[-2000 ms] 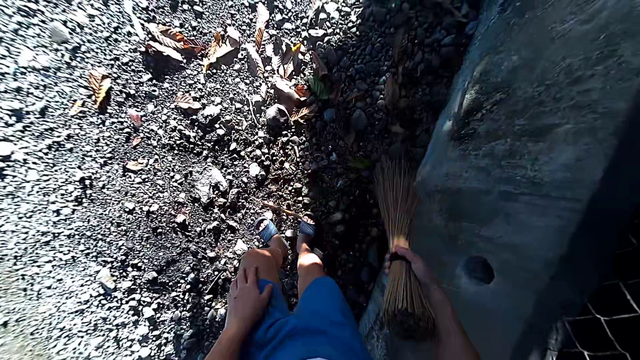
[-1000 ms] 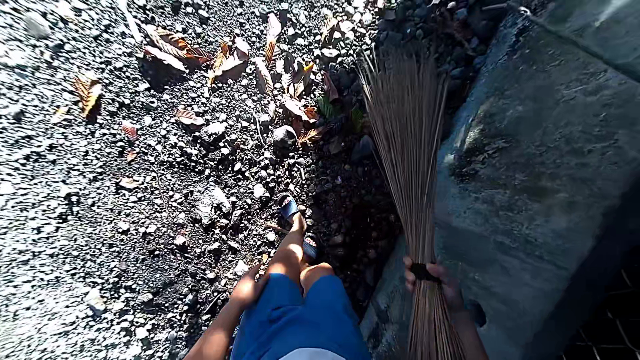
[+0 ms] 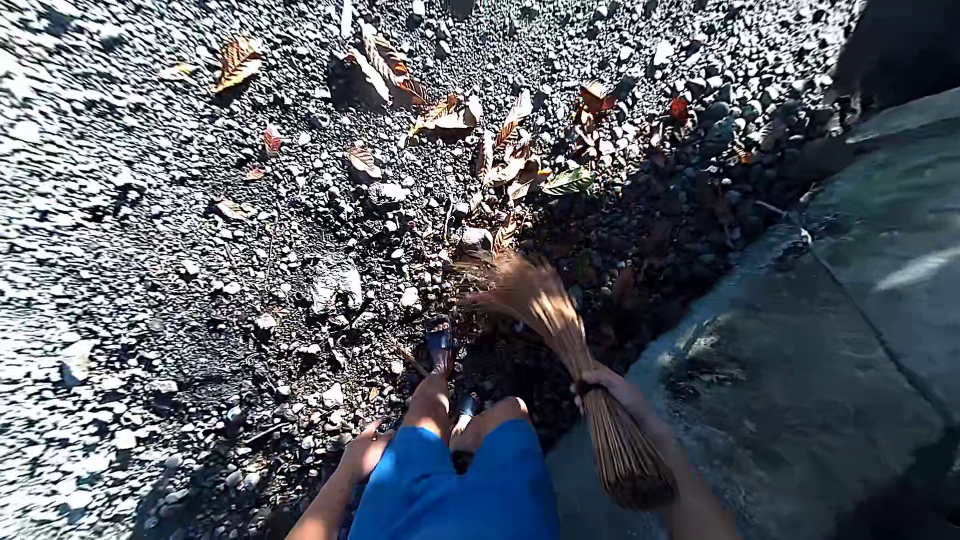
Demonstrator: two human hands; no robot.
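Note:
My right hand (image 3: 611, 394) grips a stick broom (image 3: 574, 349) around its dark binding. The blurred bristle tips fan out over the ground up and left of the hand, just beyond my feet, and the thick butt end points down and right. My left hand (image 3: 367, 450) rests beside my left knee at the edge of my blue shorts (image 3: 457, 487), with nothing seen in it. Dry brown leaves (image 3: 510, 161) and a green leaf (image 3: 568, 181) lie past the bristles.
Dark gravel (image 3: 315, 255) with scattered pale stones spreads ahead and left. A concrete slab (image 3: 795, 360) with a crack borders it on the right. More dry leaves (image 3: 240, 64) lie at the upper left. My sandalled foot (image 3: 440, 345) stands on the gravel near the bristles.
The broom's bristles have swung from pointing straight ahead along the slab's edge to over the gravel on the left, with my right hand still around the binding. The view has shifted.

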